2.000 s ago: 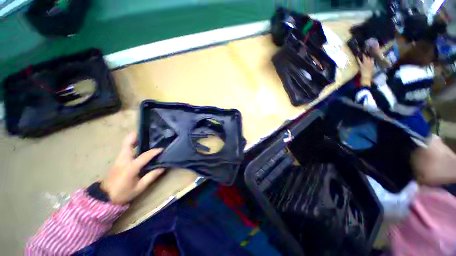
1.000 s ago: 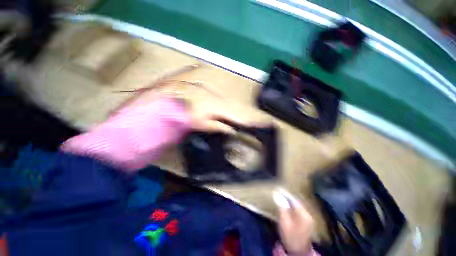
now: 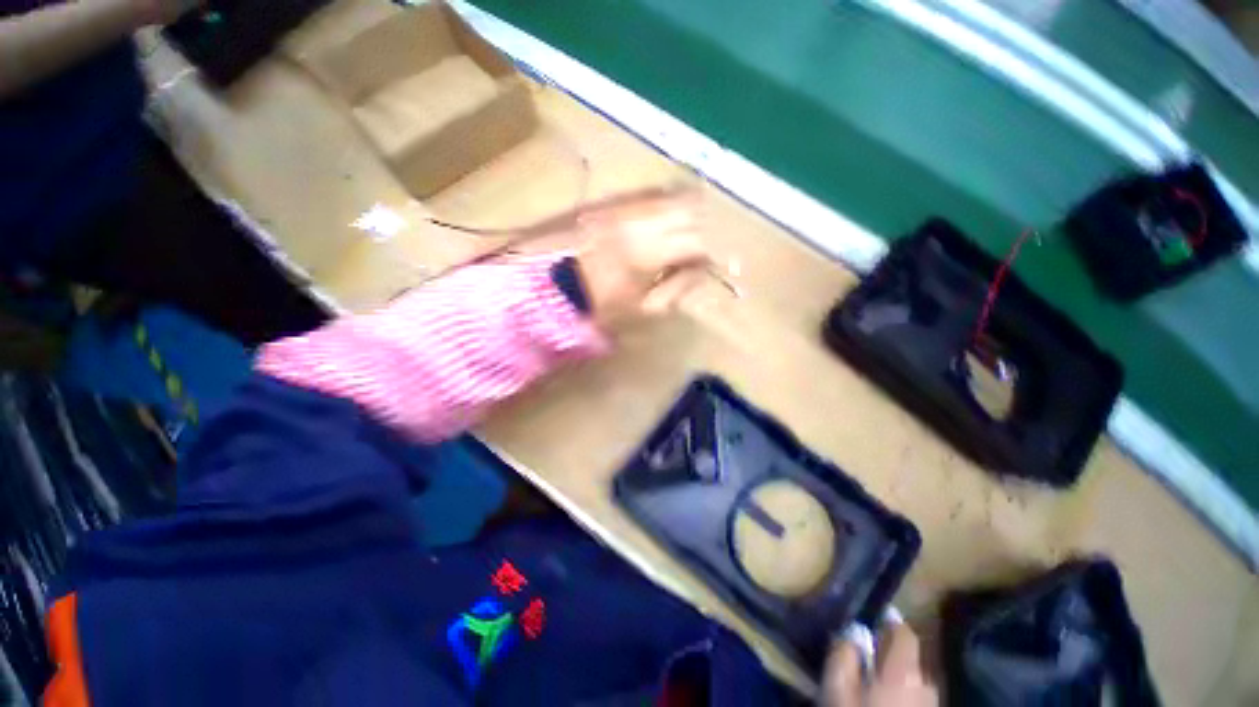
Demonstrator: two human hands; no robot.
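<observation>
A black plastic shell [image 3: 704, 511] with a large round hole lies at the bench's front edge, its ribbed inside up. My left hand [image 3: 649, 256], blurred, is beyond it to the upper left, over thin dark and reddish wire leads [image 3: 476, 228]. A thin wire end shows by its fingertips; the blur hides whether it is gripped. My right hand [image 3: 880, 670], cut off by the bottom edge, is at the shell's lower right corner, with a small white tool in its fingers.
Another shell [image 3: 884, 311] with red wires lies by the rail; a black shell [image 3: 1042, 642] is at lower right. A black box [image 3: 1160, 235] sits on the green belt [image 3: 773, 124]. An open cardboard box [image 3: 442, 124] and a person's arm [image 3: 69, 42] are upper left.
The view has swung left. My left hand has left the shell and moved to the wire leads. My right hand with the white item is now closer to the shell's corner.
</observation>
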